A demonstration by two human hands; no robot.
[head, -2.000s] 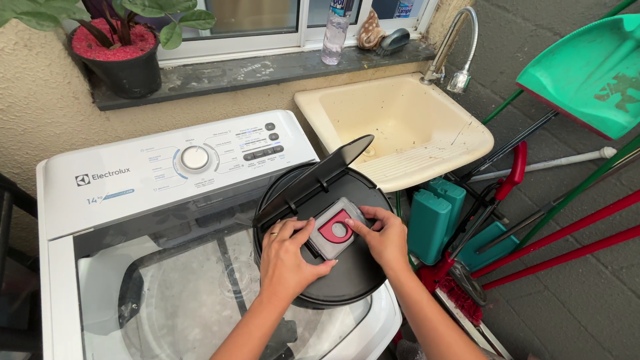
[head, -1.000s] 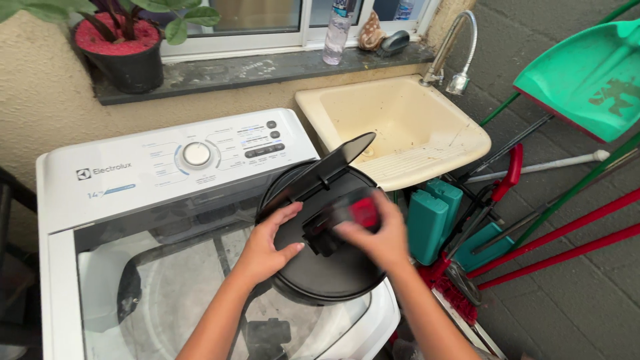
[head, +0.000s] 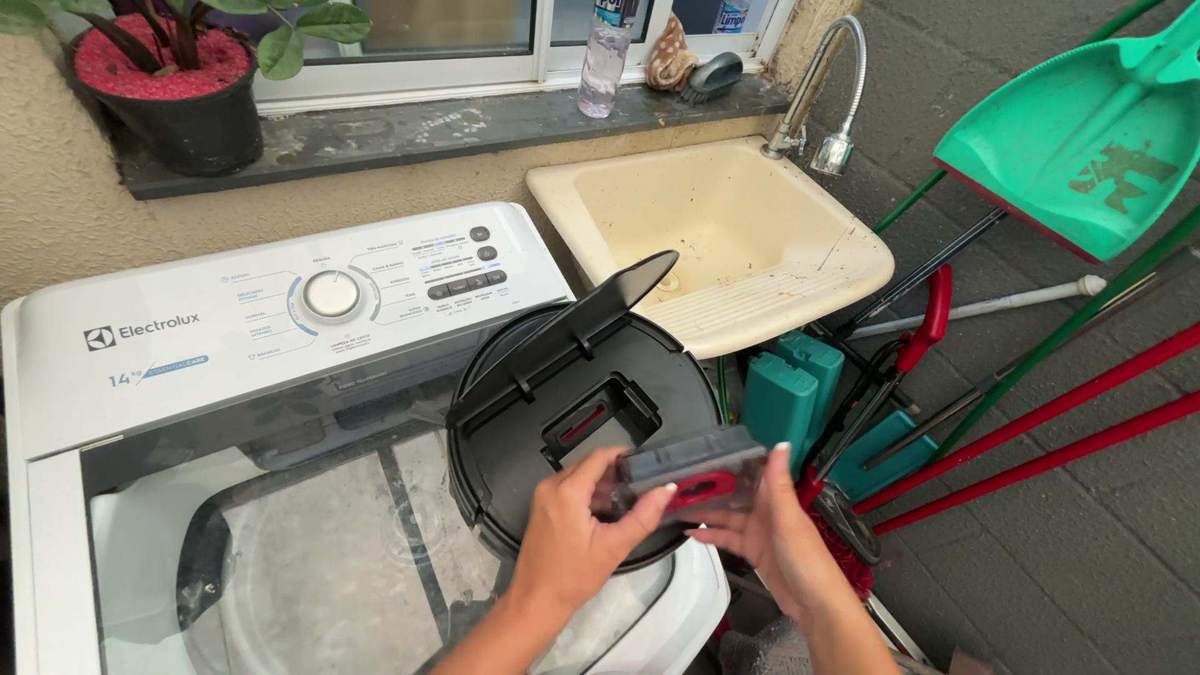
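A round black robot vacuum cleaner [head: 647,366] rests on the washing machine's glass lid, its hinged cover [head: 562,342] raised. In its top is an uncovered rectangular recess [head: 600,422] with a red part inside. Just in front of that recess, a translucent dust bin with a red round piece [head: 698,483] is held between both hands, tilted and slightly blurred. My left hand [head: 591,525] grips its left end, thumb on the near face. My right hand [head: 773,544] is at its right end, thumb up along the side and fingers beneath.
The white top-load washing machine [head: 234,291] lies under the vacuum. Behind it are a cream sink [head: 844,253] with a metal faucet [head: 834,103] and a sill [head: 375,131] with a potted plant [head: 187,122] and bottle [head: 605,66]. A green dustpan [head: 1050,141] and red poles [head: 1059,422] stand right.
The dust bin, seated in the vacuum two seconds ago, is out of its recess and held toward the near right edge. Both hands have moved with it, and the recess now shows.
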